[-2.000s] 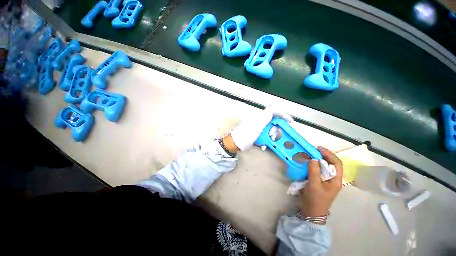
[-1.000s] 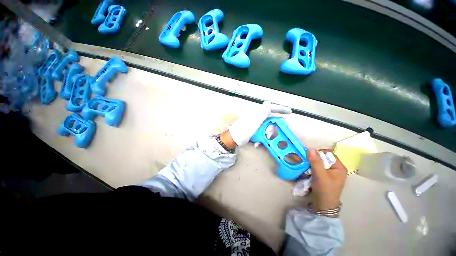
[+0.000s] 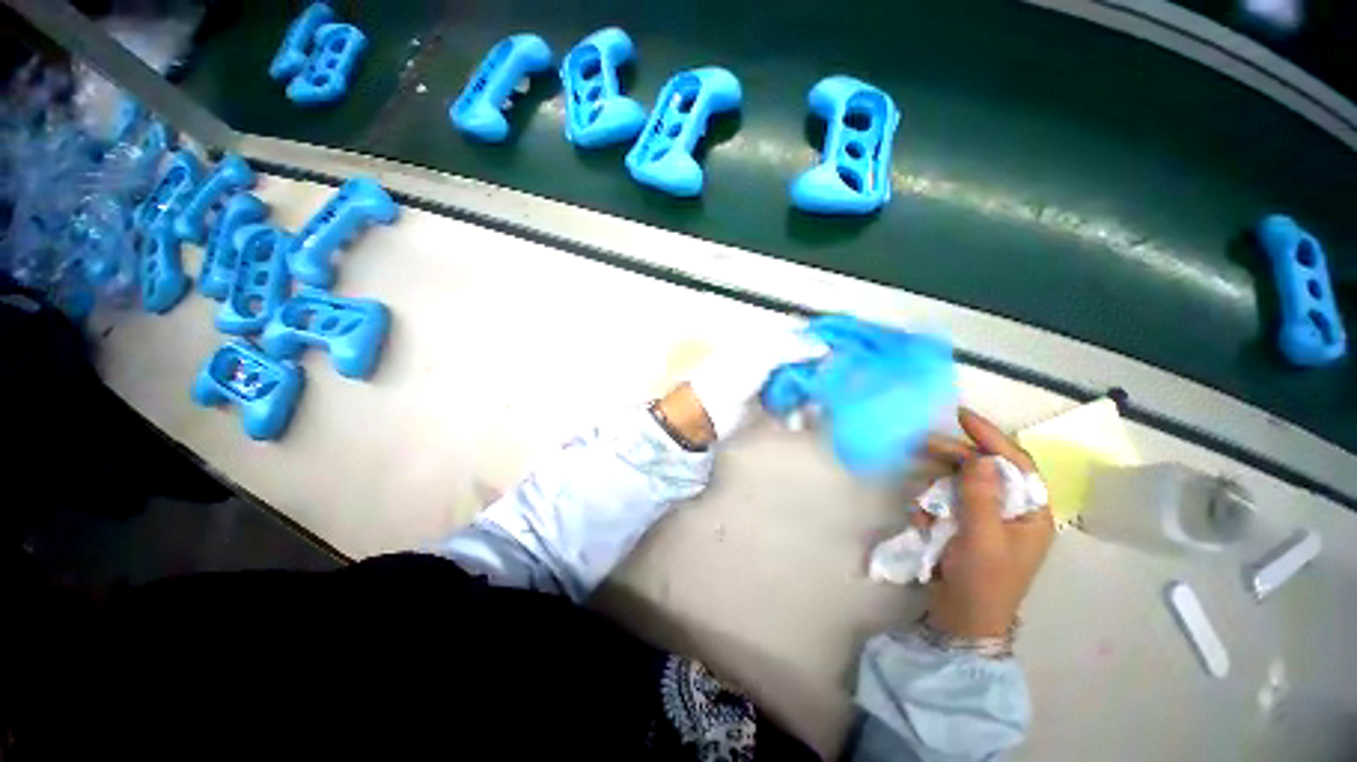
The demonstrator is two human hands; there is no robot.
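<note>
A bright blue plastic housing (image 3: pixel 878 395), blurred by motion, is held above the bench in front of me. My left hand (image 3: pixel 744 375), in a thin white glove, grips its left end; the fingers are blurred and partly hidden. My right hand (image 3: pixel 985 543), bare, holds a crumpled white wiping cloth (image 3: pixel 911 551) at the housing's lower right side. Whether the right fingertips touch the housing cannot be told.
Several blue housings (image 3: pixel 253 279) lie on the off-white bench (image 3: pixel 462 343) at left, beside clear plastic bags (image 3: pixel 52 186). More lie on the green conveyor belt (image 3: pixel 1027 179). Yellow paper (image 3: pixel 1075 454), a translucent bottle (image 3: pixel 1176 506) and two white sticks (image 3: pixel 1198 628) are at right.
The held housing has turned and now blurs, its large holes no longer clear. My right hand has shifted slightly right and down from it. The housings on the belt have moved left.
</note>
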